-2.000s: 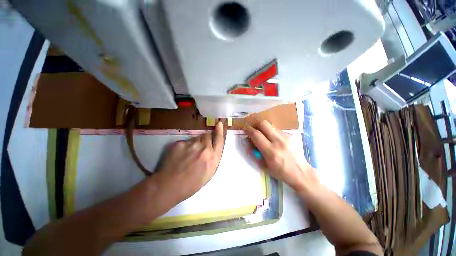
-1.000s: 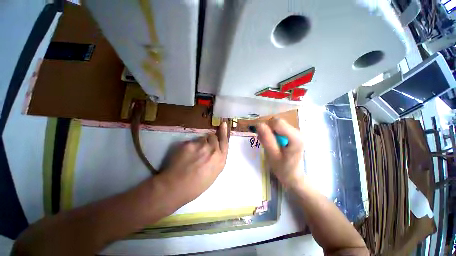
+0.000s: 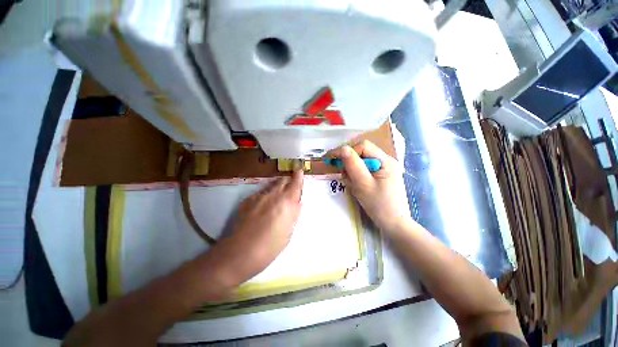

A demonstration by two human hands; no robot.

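Note:
The brown bag panel (image 3: 112,152) lies flat under the machine head, with a black label patch (image 3: 99,107) at its left. A handle strap (image 3: 186,203) hangs in a loop from the left yellow clamp (image 3: 200,163) and passes under my left hand. My left hand (image 3: 266,213) lies on the white template (image 3: 318,237), its fingertips on the strap end at the right clamp (image 3: 284,165). My right hand (image 3: 369,179) grips a turquoise-handled tool (image 3: 372,165), its tip end near that clamp. The tip itself is too small to tell.
The white machine head (image 3: 318,64) with a red logo hangs over the panel. A glossy metal plate (image 3: 447,183) lies to the right, then a stack of brown panels (image 3: 535,217). A control panel (image 3: 566,81) stands at the right rear. A black sheet (image 3: 47,271) lies left.
My right hand has moved the tool from beside the panel's front edge to close by the right clamp. My left hand stays at the strap end. The camera view has shifted.

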